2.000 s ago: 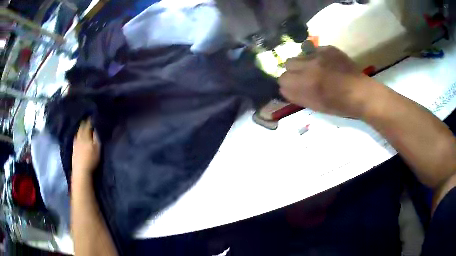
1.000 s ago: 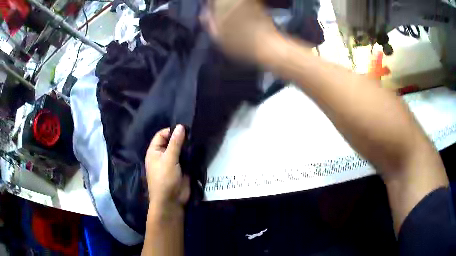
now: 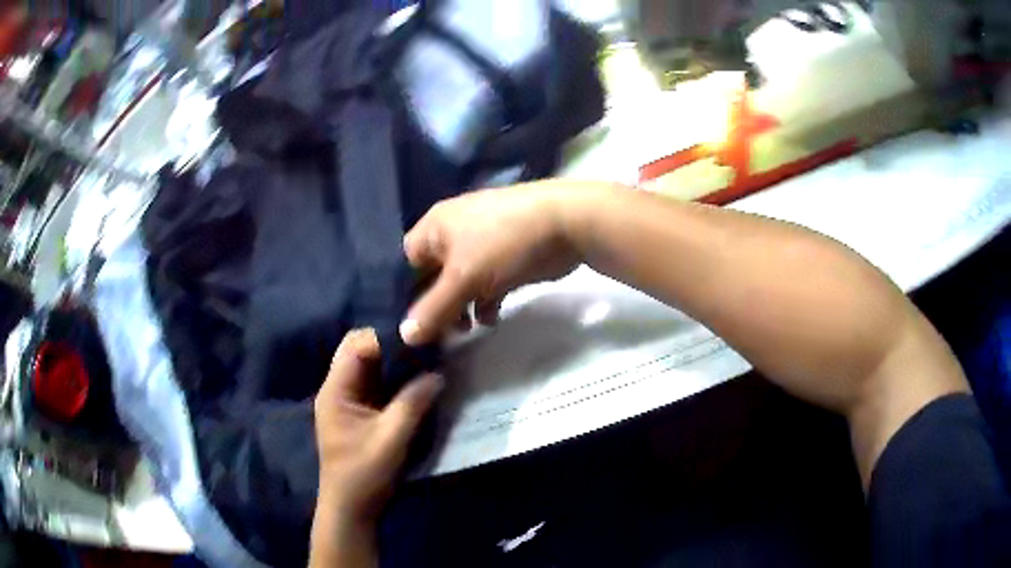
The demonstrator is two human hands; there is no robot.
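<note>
A large dark garment (image 3: 294, 233) with pale blue-grey parts lies heaped over the left of the white table. A flat dark band of it runs down toward my hands. My left hand (image 3: 371, 416) holds the band's near end between thumb and fingers, close to the table's front edge. My right hand (image 3: 477, 261) is just above and right of it, thumb and fingers on the band's right edge. The fingertips nearly meet over the dark cloth. The picture is blurred, so the fold is not clear.
The machine bed (image 3: 826, 100) with red-orange tape (image 3: 745, 139) is at upper right, black looped handles (image 3: 815, 17) behind it. A black device with a round red part (image 3: 60, 379) is at far left. Ruler marks run along the table front (image 3: 599, 388). A white scrap (image 3: 521, 538) lies on the dark lap.
My right hand has come down from the top of the garment to beside my left hand. The left hand has stayed low on the cloth. The view has shifted, and the machine head is less visible.
</note>
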